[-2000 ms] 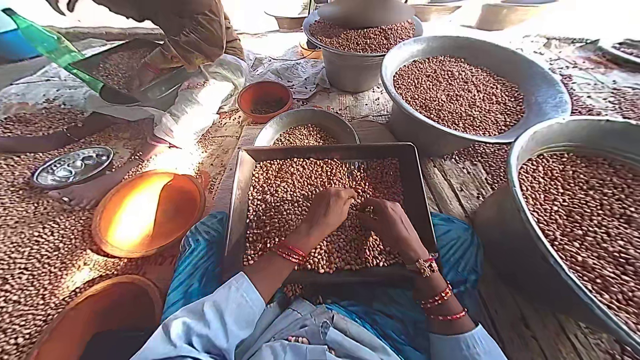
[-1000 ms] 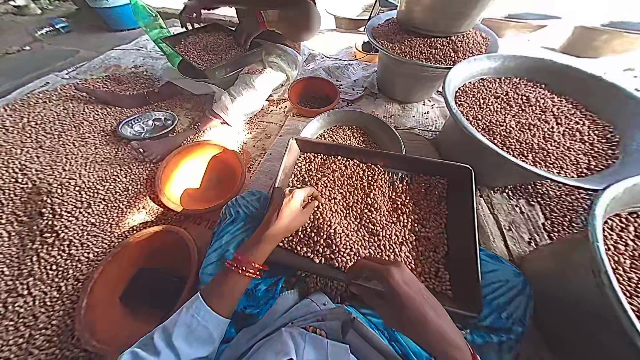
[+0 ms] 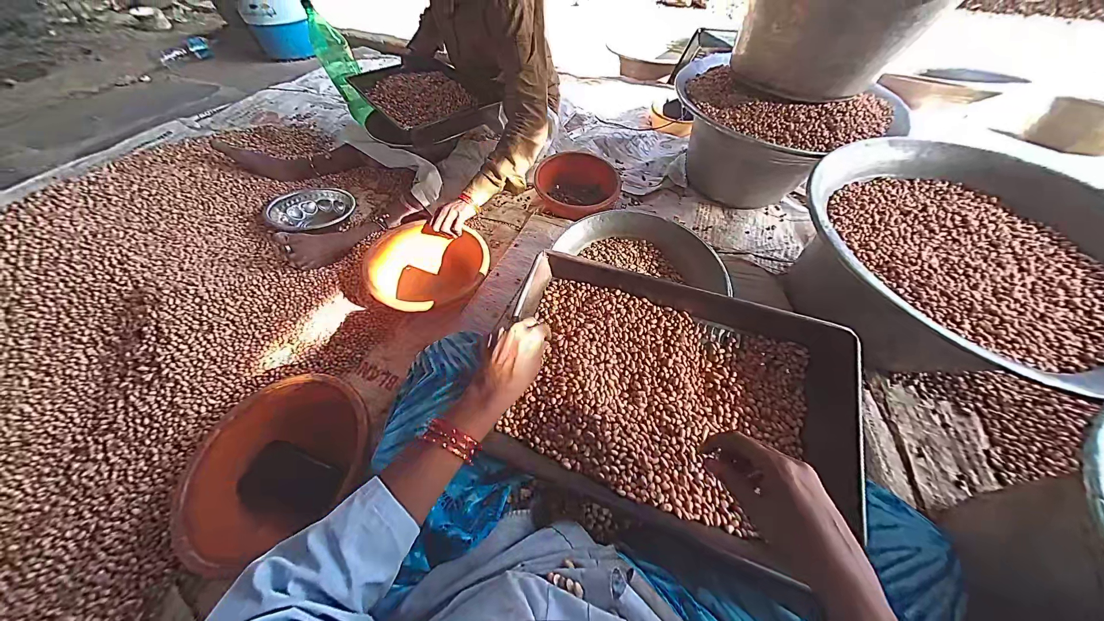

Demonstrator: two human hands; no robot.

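Observation:
A dark metal tray (image 3: 835, 379) full of brown nuts or seeds (image 3: 638, 388) rests tilted across my lap. My left hand (image 3: 516, 358), with red bangles at the wrist, is at the tray's left edge, its fingers curled; whether it grips the rim or holds a nut cannot be told. Over the near right part of the nuts is my right hand (image 3: 763, 483), fingers bent down at their surface, with what may be a nut near the fingers. A round metal basin (image 3: 711, 272) with paler nuts stands just beyond the tray.
Large metal tubs of nuts (image 3: 940, 332) (image 3: 742, 177) stand at the right and back. Orange bowls (image 3: 259, 414) (image 3: 470, 259) (image 3: 614, 177) lie left and ahead. Nuts are spread over the left floor around a metal plate (image 3: 285, 224). A co-worker's hand (image 3: 453, 217) touches one bowl's rim.
My hands were close together over the nuts two seconds ago; now they are apart, the left at the tray's left edge. The co-worker's hand has come to the orange bowl. The view has shifted left.

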